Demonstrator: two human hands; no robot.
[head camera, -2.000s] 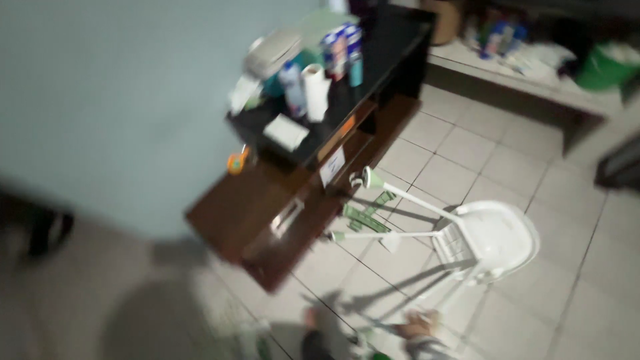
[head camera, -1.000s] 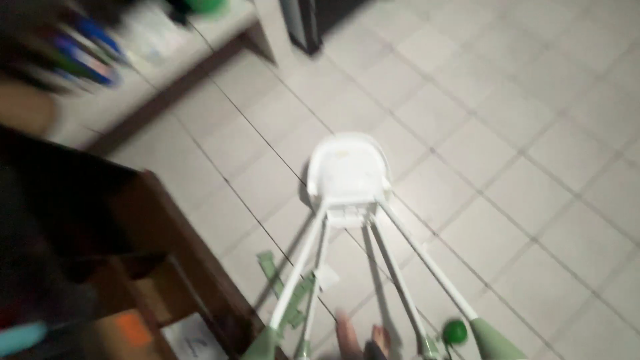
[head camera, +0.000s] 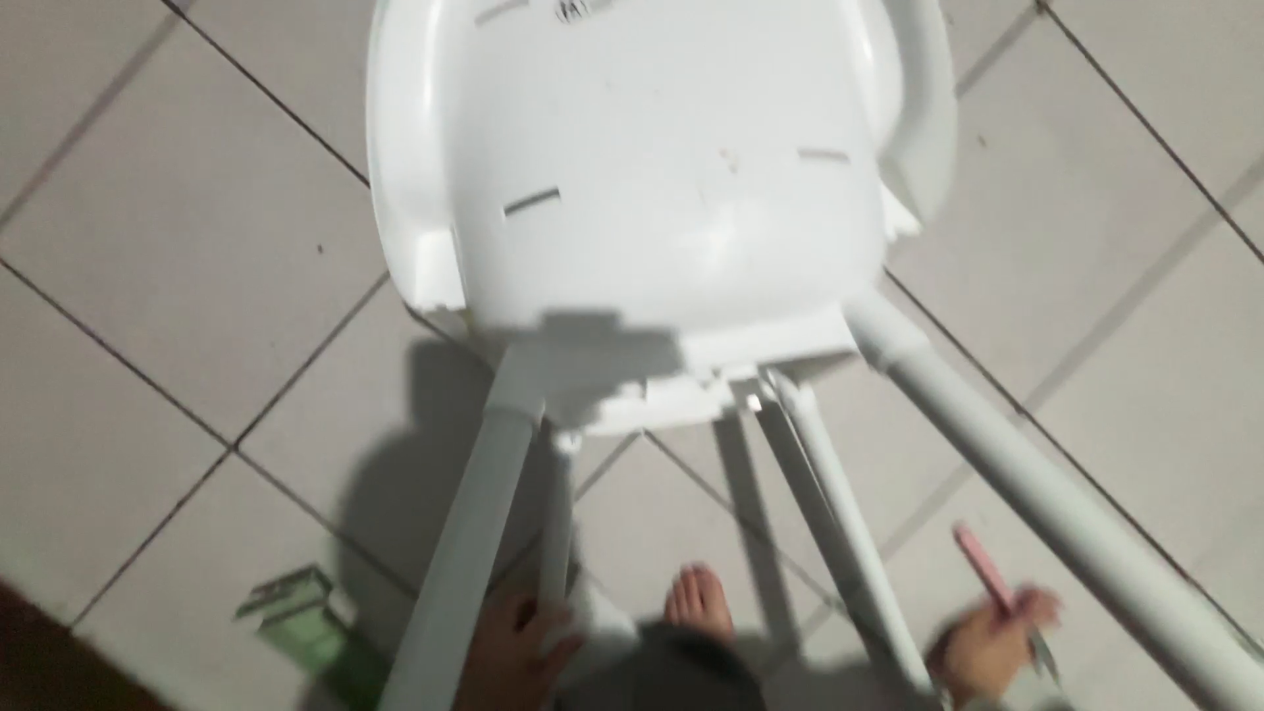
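A white plastic high chair seat (head camera: 662, 178) with strap slots fills the upper middle, its long white tubular legs (head camera: 464, 553) running down toward me. My left hand (head camera: 518, 642) is at the lower middle beside the left legs, partly hidden behind one; whether it grips a leg is unclear. At the lower right, my right hand (head camera: 992, 642) is closed around a tool with a pink handle (head camera: 983, 568), its grey end showing below the hand. The right hand is between the two right legs, close to the thinner one.
A green strap or flat green piece (head camera: 311, 632) lies on the tiled floor (head camera: 128, 326) at lower left. A dark brown furniture edge (head camera: 49, 662) shows in the bottom left corner. My bare foot (head camera: 699, 597) is between the chair legs.
The view has moved much closer to the chair seat. The tool with the pink handle now shows in my right hand.
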